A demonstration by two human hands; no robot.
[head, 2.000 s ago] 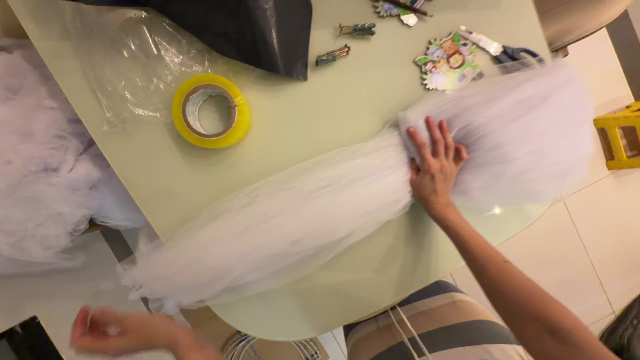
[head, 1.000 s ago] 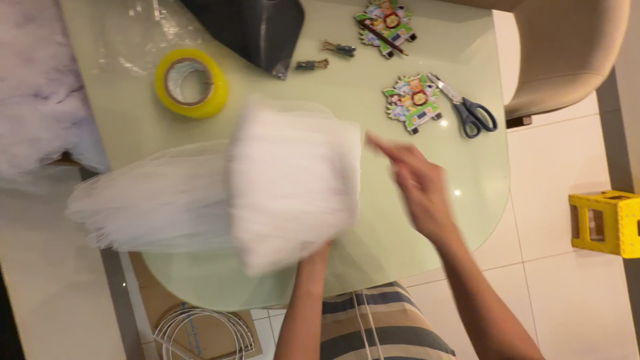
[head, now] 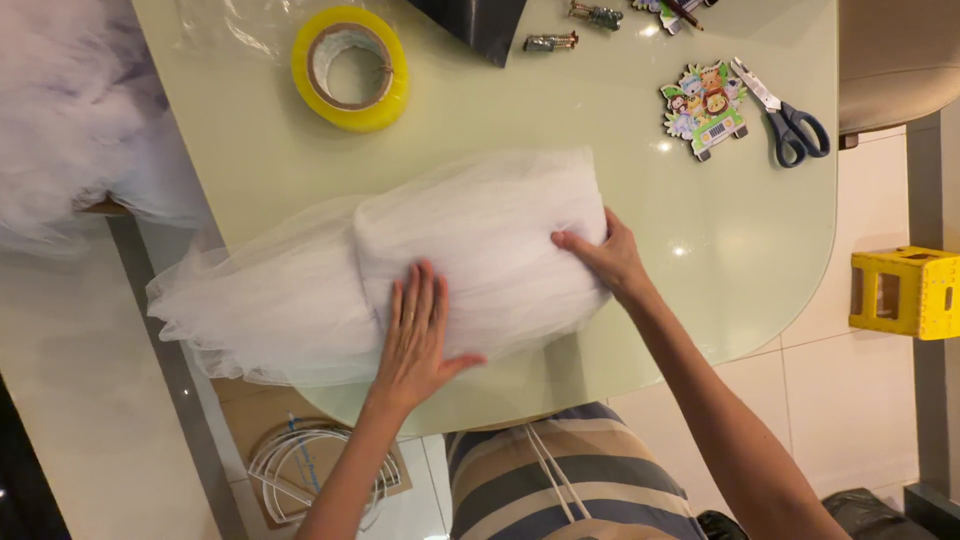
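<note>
White tulle fabric [head: 480,255] lies on the pale green glass table [head: 720,285], its right part folded over into a thick bundle and its loose gathered end spreading left past the table edge. My left hand [head: 420,334] rests flat on the bundle near the fold's left edge, fingers slightly apart. At the right end, my right hand [head: 604,255] grips the folded tulle, thumb on top and the other fingers mostly hidden behind it.
Beyond the fabric lie a yellow tape roll [head: 390,90], dark sheet material [head: 480,22], screws with anchors [head: 551,42], an animal cutout [head: 705,109] and scissors [head: 787,124]. More tulle [head: 75,112] is at left. A yellow stool [head: 904,292] and wire frames [head: 300,472] are below table level.
The tulle, stretched long across the table two seconds ago, is now folded over into a shorter bundle. My left hand has come onto it and my right hand has taken hold of its right end.
</note>
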